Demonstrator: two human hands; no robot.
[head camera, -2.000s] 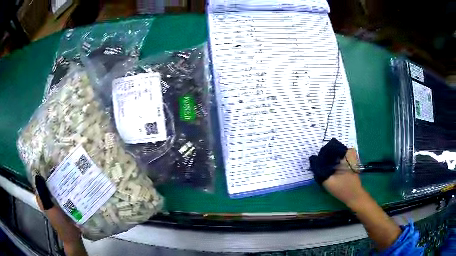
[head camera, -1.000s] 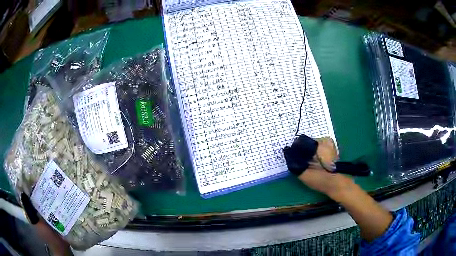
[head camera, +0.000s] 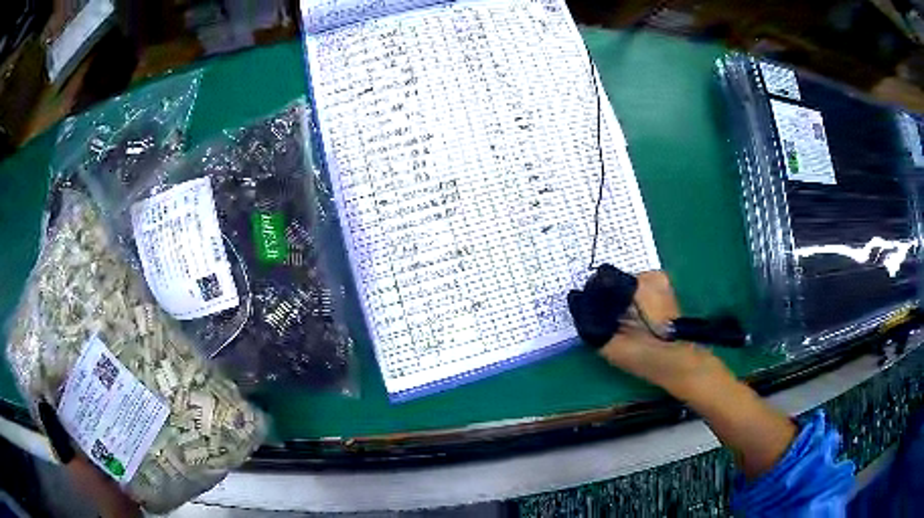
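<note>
The record sheet (head camera: 456, 182) is a lined pad with handwriting and a blue edge. My right hand (head camera: 633, 314), with black fingertip coverings, rests at its lower right and grips a dark pen (head camera: 709, 330) with a thin cord. My left hand (head camera: 76, 465) is mostly cut off at the lower left, a black-covered finger against the connector bag (head camera: 187, 390) of cream pieces with a white label. The connector bag overlaps the component bag (head camera: 289, 349) of dark parts, which has a white label and a green sticker (head camera: 270, 237).
Another clear bag of dark parts (head camera: 132, 142) lies behind at the left. Packed black trays (head camera: 851, 223) in clear wrap lie at the right of the green mat (head camera: 669, 121). Below the shelf edge runs a white rail (head camera: 405, 484), with patterned green boards (head camera: 628, 496) beside it.
The view has shifted, so the sheet, bags and trays sit further left in the picture. My right hand stays at the sheet's lower right with the pen; my left hand stays at the connector bag.
</note>
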